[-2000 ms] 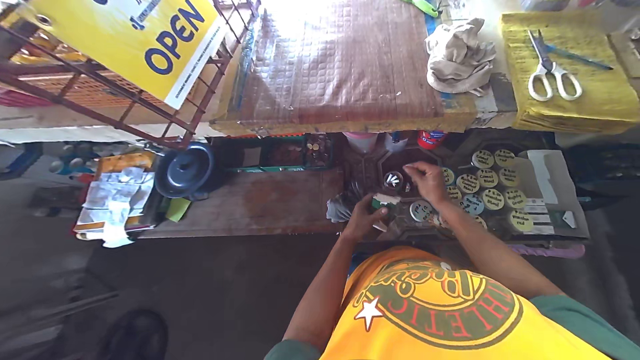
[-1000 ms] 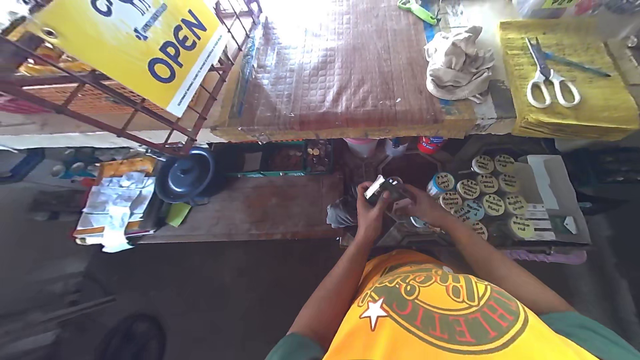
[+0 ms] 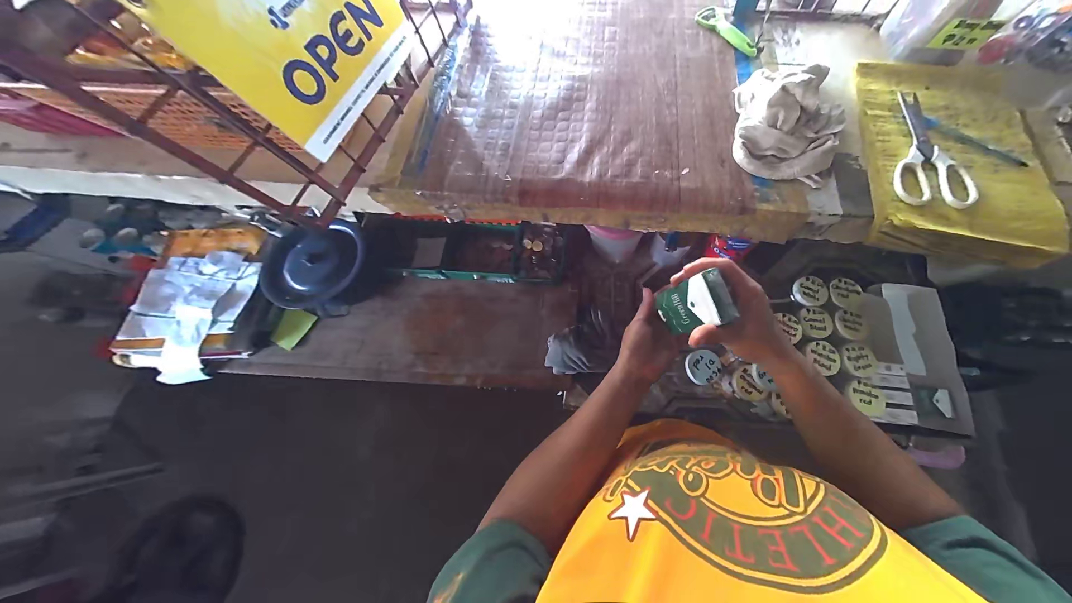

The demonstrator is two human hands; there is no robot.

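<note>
Both my hands hold a small green and white box, which looks like a cigarette pack (image 3: 697, 303), in front of my chest. My left hand (image 3: 651, 337) grips its lower left side. Around its right end and top, my right hand (image 3: 742, 311) has its fingers wrapped. Several round jar lids with handwriting (image 3: 823, 358) stand just right of my hands, and a bluish-white lid (image 3: 703, 367) lies below them. A dark crumpled plastic bag (image 3: 578, 343) is left of my left hand.
Above is a wooden counter (image 3: 586, 109) with a crumpled cloth (image 3: 787, 126), white-handled scissors (image 3: 931, 167) and a green peeler (image 3: 727, 30). On the lower shelf are a dark round pot (image 3: 313, 263), papers (image 3: 180, 306), a green coin tray (image 3: 477, 273) and a cardboard piece (image 3: 913, 335).
Two seconds ago my hands were apart, with a dark round lid or jar between them and a green item at my left hand. Now both hands are together on the green and white box.
</note>
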